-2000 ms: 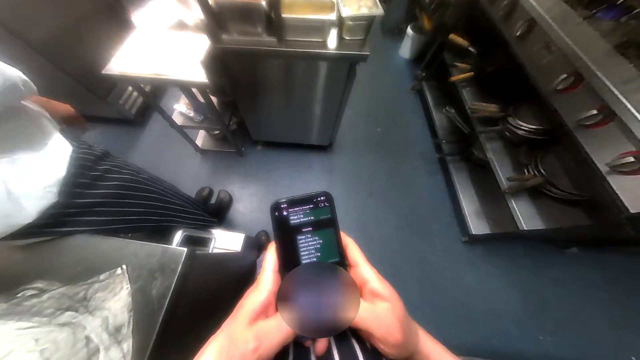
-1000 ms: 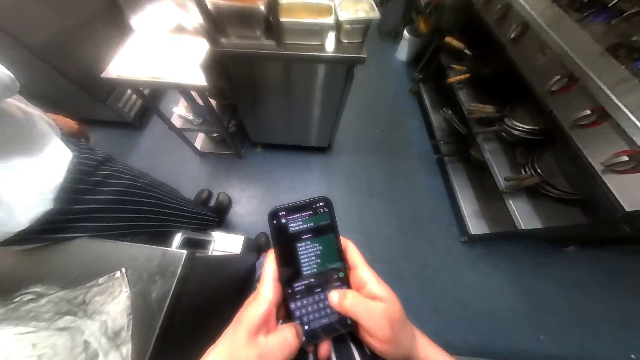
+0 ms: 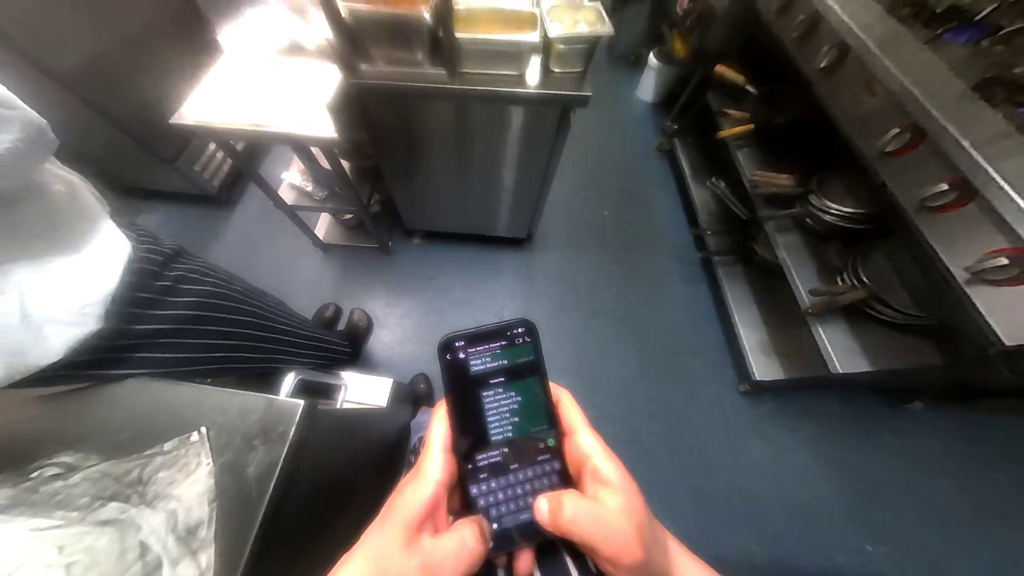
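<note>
A black smartphone [image 3: 506, 416] is held upright between my two hands, low in the middle of the view. Its lit screen shows a messaging chat in dark colours with an on-screen keyboard below. My left hand [image 3: 428, 512] grips the phone's left edge, its thumb bent at the lower left corner of the keyboard. On the right edge is my right hand [image 3: 596, 500], with the thumb over the keys at the lower right. Some fingers of both hands are hidden behind the phone.
A co-worker in striped trousers [image 3: 216, 312] stands at left. Near me is a steel counter [image 3: 264, 424] with crumpled plastic [image 3: 120, 512]. Ahead stand a small table [image 3: 264, 96] and a steel cabinet [image 3: 472, 160] bearing food pans. A range [image 3: 896, 112] with pans on its lower shelves [image 3: 768, 344] lines the right.
Two seconds ago a blurred round patch covered the phone's lower part; it is gone, and the keyboard and both thumbs show. Text has been added in the message field since one second ago.
</note>
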